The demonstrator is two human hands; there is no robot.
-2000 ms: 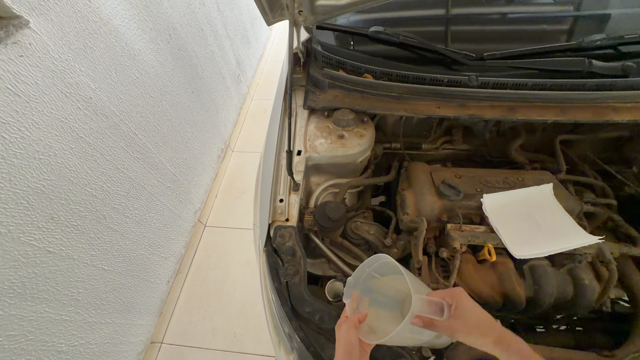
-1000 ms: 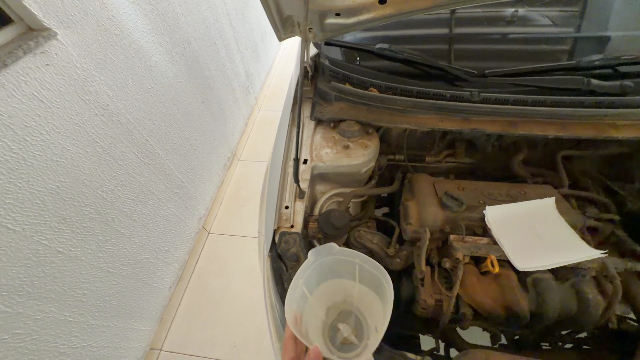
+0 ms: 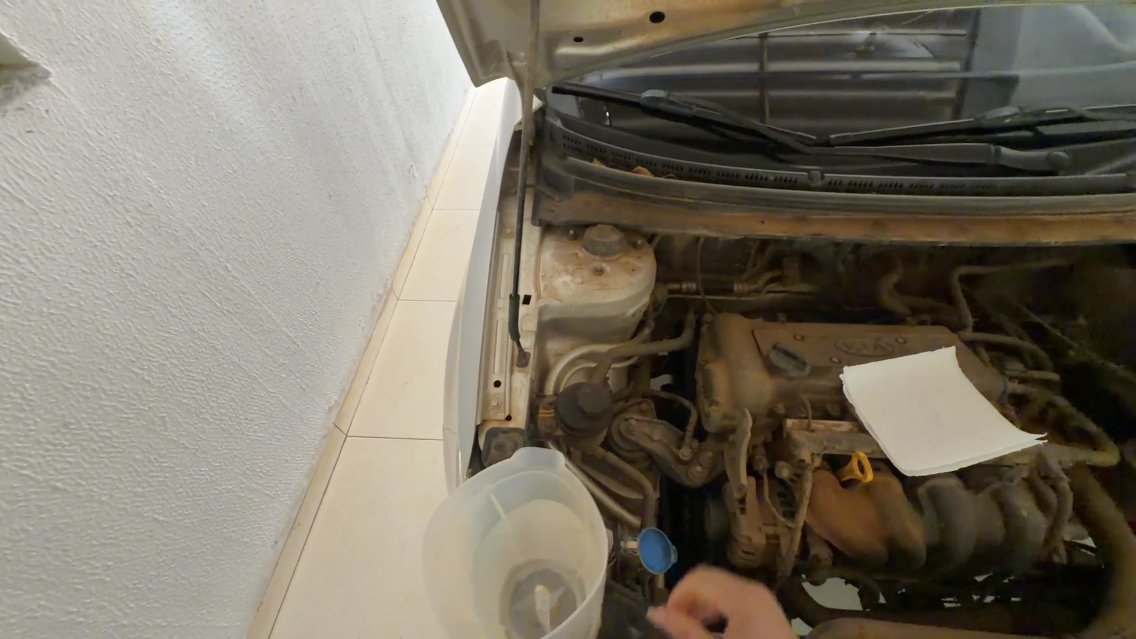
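A translucent plastic jug (image 3: pixel 517 546) stands out at the bottom centre, seen from above into its open mouth; a pale raised piece shows at its bottom. My left hand is not visible. To the right of the jug, my right hand (image 3: pixel 723 603) is at the lower edge, blurred, with fingers bent and apart from the jug. Whether it holds anything small cannot be told. A blue flip cap (image 3: pixel 657 550) sits just above its fingers, between the jug and the engine. The jug hides what lies beneath it.
White paper sheets (image 3: pixel 932 413) lie on the dusty engine cover (image 3: pixel 745 364). A yellow dipstick handle (image 3: pixel 857 468) is below them. A black round reservoir cap (image 3: pixel 584 406) is above the jug. The hood prop rod (image 3: pixel 522 204) rises near the fender. A textured wall (image 3: pixel 195 266) runs at left.
Two seconds ago both hands were on the jug, the right at its handle; the right hand is now apart from it. The left hand has gone out of sight. The blue cap has come into sight.
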